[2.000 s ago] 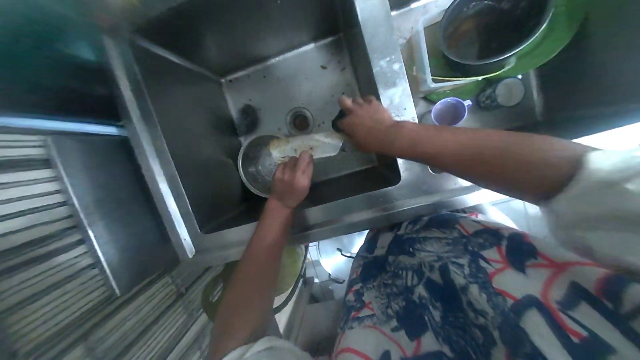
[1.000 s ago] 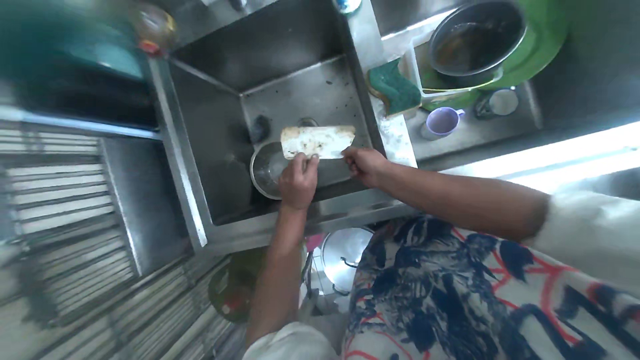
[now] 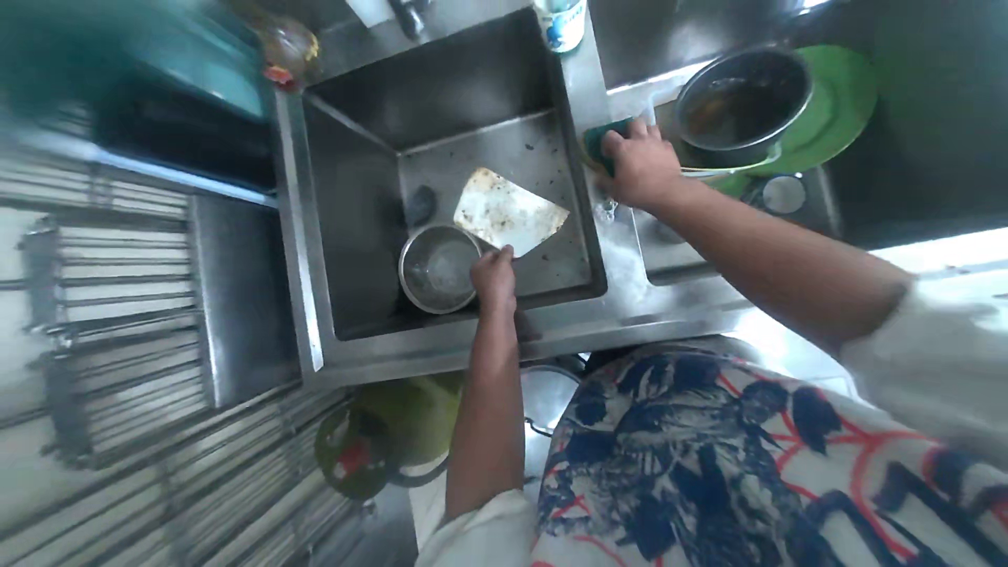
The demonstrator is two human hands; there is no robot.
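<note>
My left hand [image 3: 494,277] grips the lower edge of a flat whitish sheet [image 3: 508,213] with brown stains, held over the steel sink basin [image 3: 441,157]. Beside that hand, a round metal bowl [image 3: 439,269] stands in the basin's lower part, with a dark oval thing [image 3: 421,205] above it. My right hand [image 3: 642,161] is on a green scouring sponge [image 3: 606,145] at the ledge right of the basin, its fingers closed over the sponge's right part.
A metal pot [image 3: 744,98] with liquid stands at the right by a green plate [image 3: 839,110]. A bottle [image 3: 561,24] is at the basin's top right corner, near a tap [image 3: 409,17]. A wire rack [image 3: 126,315] lies left; a greenish-yellow container [image 3: 409,417] is below the sink.
My right hand has left the sheet and moved right to the sponge on the ledge. My left hand still holds the sheet, which is now tilted.
</note>
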